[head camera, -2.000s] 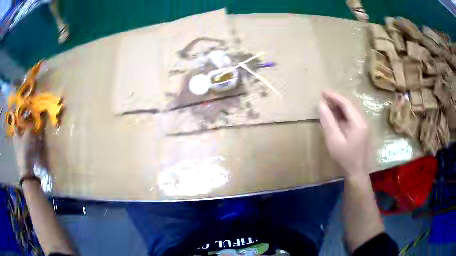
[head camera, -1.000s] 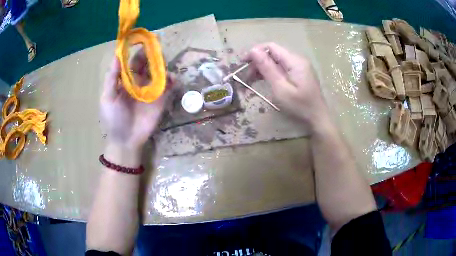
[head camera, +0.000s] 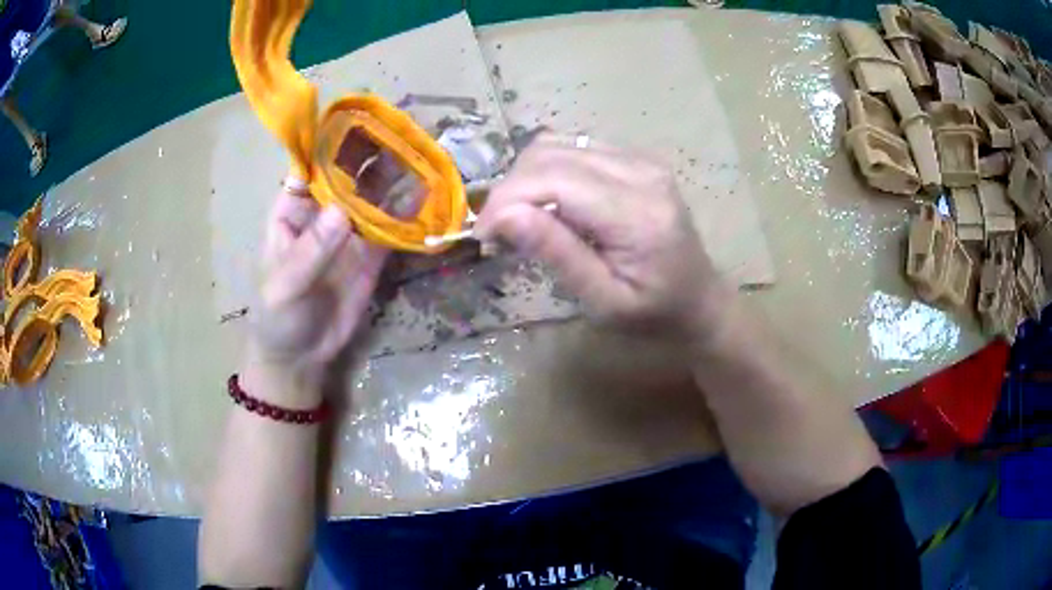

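My left hand [head camera: 306, 277] holds an orange-yellow sash ring [head camera: 444, 173] by its left lower side, above the bench. The ring is tilted, with its opening facing me and its tail rising to the upper left. My right hand [head camera: 600, 225] pinches a thin pale stick. The stick's white tip [head camera: 444, 240] is at the ring's lower right rim; whether it touches is hard to tell. The stained cardboard mat [head camera: 646, 104] lies beneath. The glue pot and its lid are hidden behind the hands and ring.
Spare orange sashes [head camera: 52, 305] lie at the bench's left end. Tan waist blocks [head camera: 952, 138] are heaped at the right. The green conveyor belt [head camera: 173, 58] runs behind the bench, with sandalled feet [head camera: 106, 32] at upper left. A red stool [head camera: 952, 403] stands below right.
My left hand took a sash from the left pile and brought it to the middle. My right hand picked up a stick near the pot, then moved left and down to the ring's rim.
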